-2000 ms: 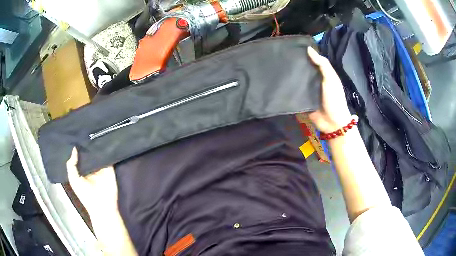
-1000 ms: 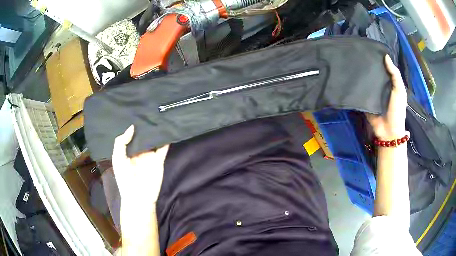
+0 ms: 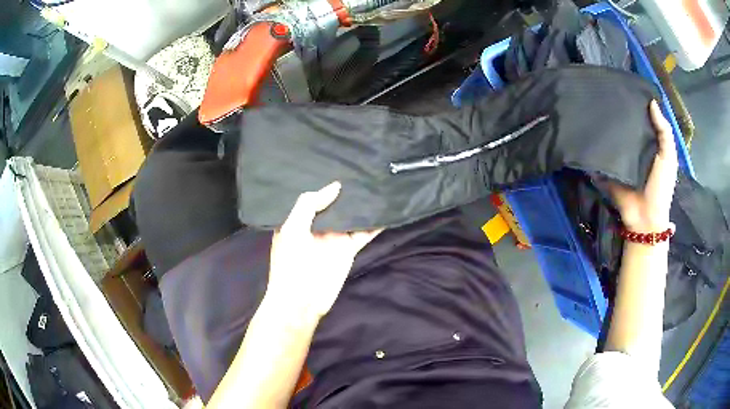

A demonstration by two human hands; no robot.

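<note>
A long black zippered panel (image 3: 320,160) is held spread above my aproned lap, its silver zipper facing up and slightly curved. The panel sags and wrinkles near the middle. My left hand (image 3: 308,260) grips its lower edge left of centre, thumb on top and fingers hidden underneath. My right hand (image 3: 652,188) grips its right end, with the thumb or a finger on top and the other fingers partly under it. The panel's right part hangs over the blue crate.
The blue plastic crate (image 3: 560,260) with dark pieces stands at right. A white-lined bin (image 3: 72,279) with dark sewn pieces is at left, near a cardboard box (image 3: 104,132). An orange-red fitting (image 3: 244,72) is beyond my knees. The dark apron (image 3: 424,319) covers my lap.
The panel has moved to the right over the crate. My left hand has moved right along with it, and the panel now sags more in the middle. My right hand has also moved right.
</note>
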